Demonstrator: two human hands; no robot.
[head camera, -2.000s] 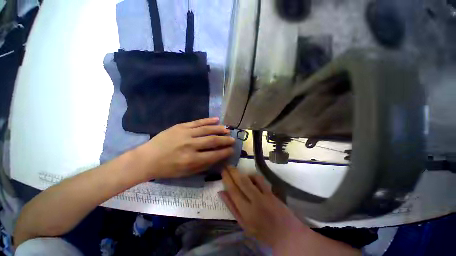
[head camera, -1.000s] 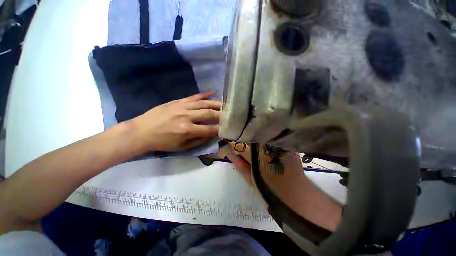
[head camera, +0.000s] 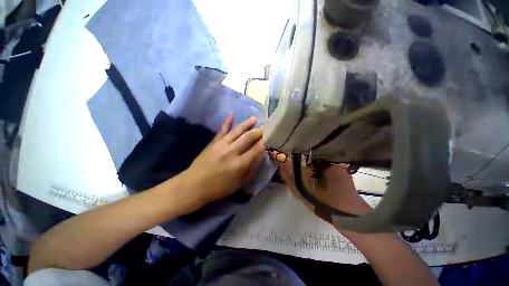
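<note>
The pale grey-blue front panel (head camera: 156, 39) lies slanted on the machine table, with a black pocket bag (head camera: 167, 148) and a narrow dark strip (head camera: 127, 100) on it. My left hand (head camera: 231, 159) lies flat on the panel, fingers spread, fingertips beside the sewing machine head (head camera: 290, 78). My right hand (head camera: 321, 184) is behind the grey-green loop, at the panel's edge near the presser foot; its fingertips are partly hidden, and I cannot tell whether they grip the cloth. The needle is hidden by the head.
A printed ruler (head camera: 318, 241) runs along the table's front edge. Black scissor handles (head camera: 422, 228) show at the right, beyond the loop. The panel's lower end hangs over the front edge near my lap. Dark cloth lies at the far left.
The panel has turned, its far end swinging left and its near end now over the front edge. My left hand has moved right with it. The scissor handles have come into view.
</note>
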